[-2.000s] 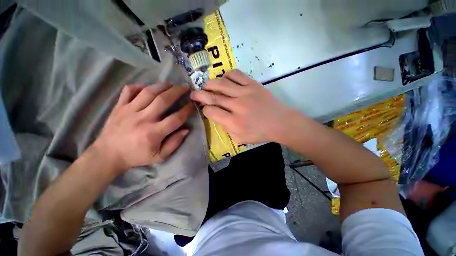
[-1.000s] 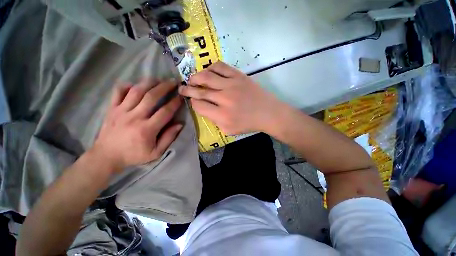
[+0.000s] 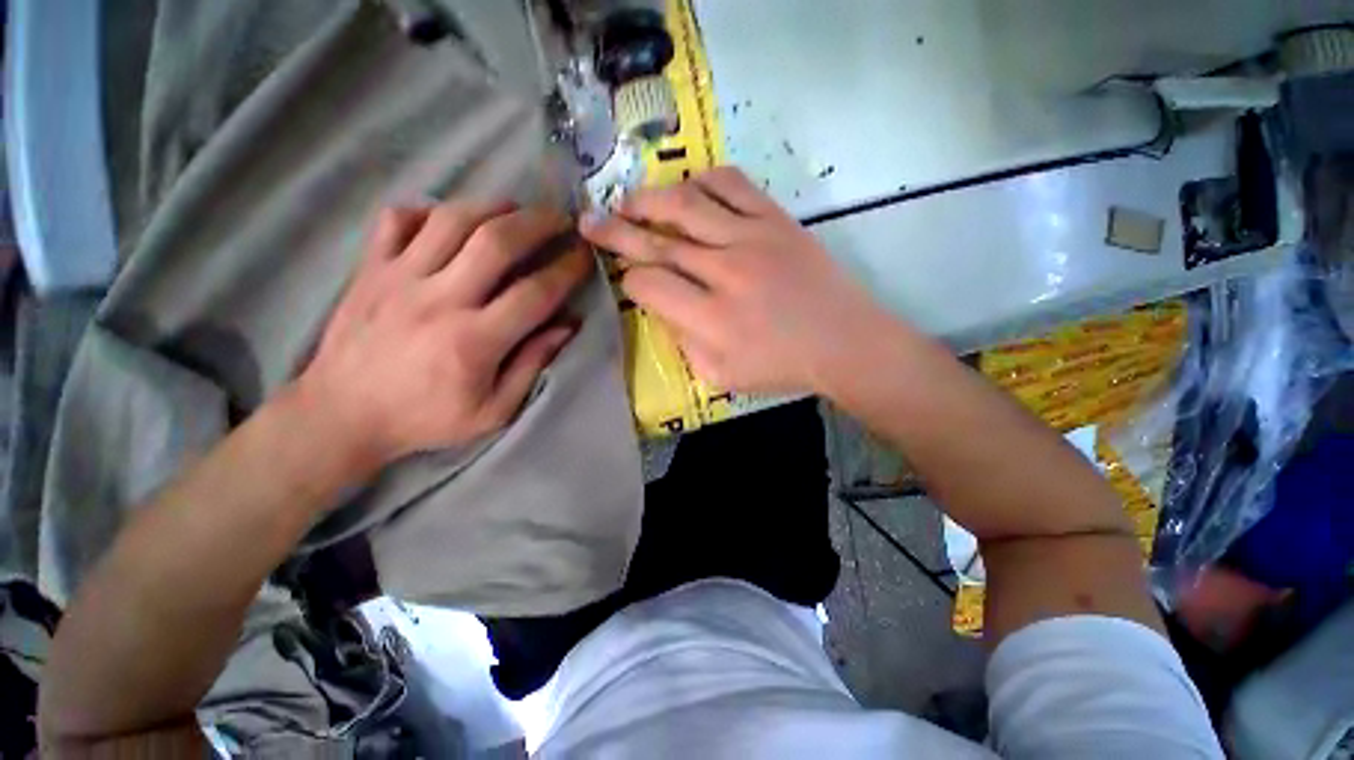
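The grey-taupe garment piece (image 3: 505, 520) drapes left of the needle area and hangs over the front edge. My left hand (image 3: 446, 327) lies spread on the cloth, its fingertips pressing it near the edge. My right hand (image 3: 750, 282) has its fingertips pinched on the fabric edge, beside the left fingertips. The presser foot area (image 3: 602, 164) is just ahead of the fingertips, partly hidden. A cream ribbed knob (image 3: 645, 107) and a dark round part (image 3: 634, 48) stand beside it. Yellow printed tape (image 3: 664, 379) runs under my right hand.
The white machine bed (image 3: 965, 223) extends right, with a dark seam line, a small tan patch (image 3: 1135, 229) and a dark slide plate opening (image 3: 1230, 218). A yellow bundle (image 3: 1084, 364) in clear plastic is below at right. Bunched cloth (image 3: 305, 668) hangs at lower left.
The cloth's lower end has moved up towards the machine, and its folds at left have shifted. Both hands remain at the fabric edge. The camera view has shifted slightly.
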